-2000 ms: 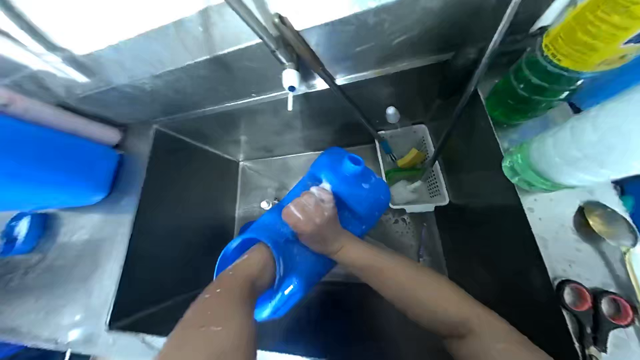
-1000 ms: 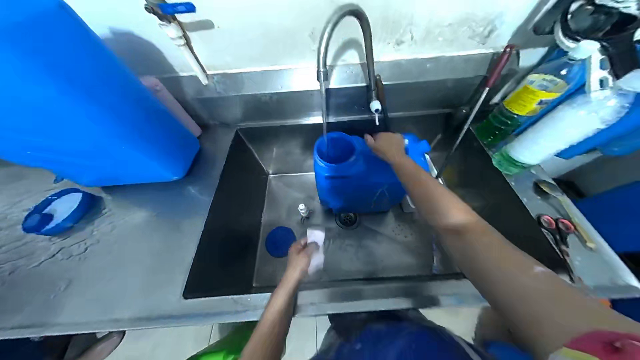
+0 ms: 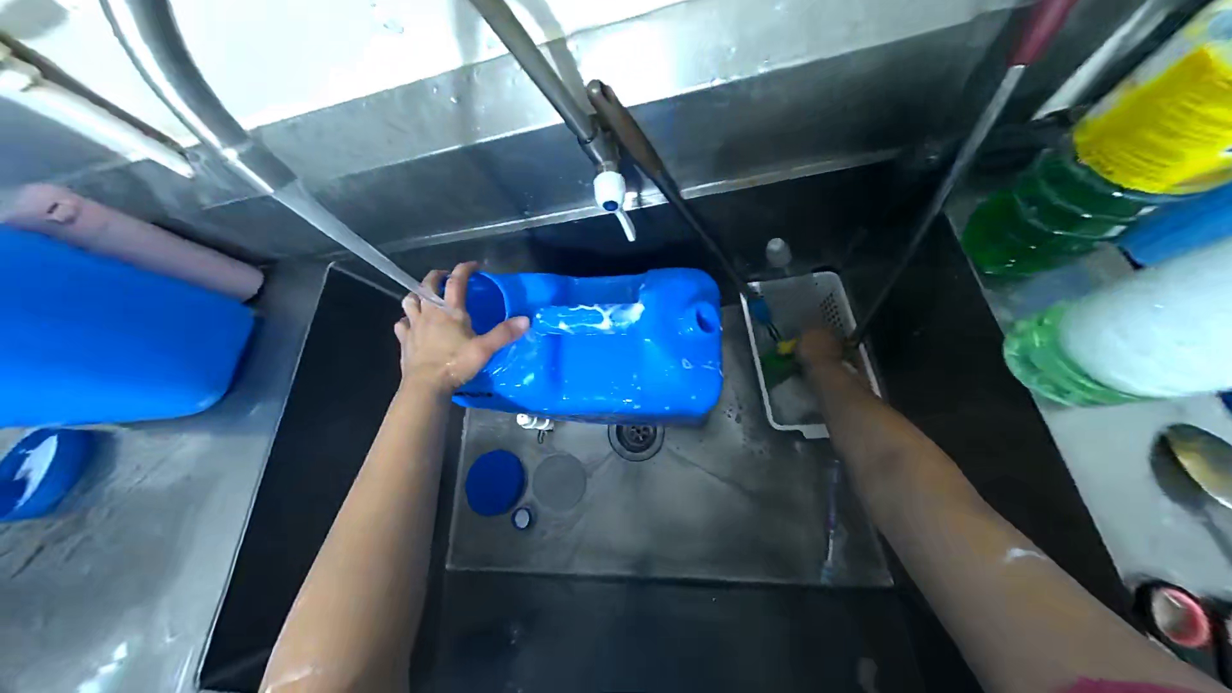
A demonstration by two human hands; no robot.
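A blue plastic jerrycan (image 3: pixel 626 356) lies on its side in the steel sink (image 3: pixel 674 539), with white suds on its handle. My left hand (image 3: pixel 448 332) rests at its open mouth on the left, fingers spread around the rim. Water from the curved metal faucet (image 3: pixel 260 168) runs onto that hand. My right hand (image 3: pixel 823 351) reaches into the white plastic basket (image 3: pixel 804 428) at the sink's right, beside a yellow and green sponge (image 3: pixel 784 348); whether it grips anything is not visible. A blue round lid (image 3: pixel 495 482) and a small cap (image 3: pixel 523 519) lie on the sink floor.
Left on the counter stand a large blue container (image 3: pixel 106 327) and a blue cap (image 3: pixel 43 472). Green plastic bottles (image 3: pixel 1049 212), a metal spoon (image 3: pixel 1203 462) and scissors (image 3: pixel 1179 616) are at the right. A long-handled tool (image 3: pixel 674 192) leans into the basket.
My left hand has moved from the sink floor, where it held a white piece, to the jerrycan's mouth. My right hand has left the jerrycan for the basket.
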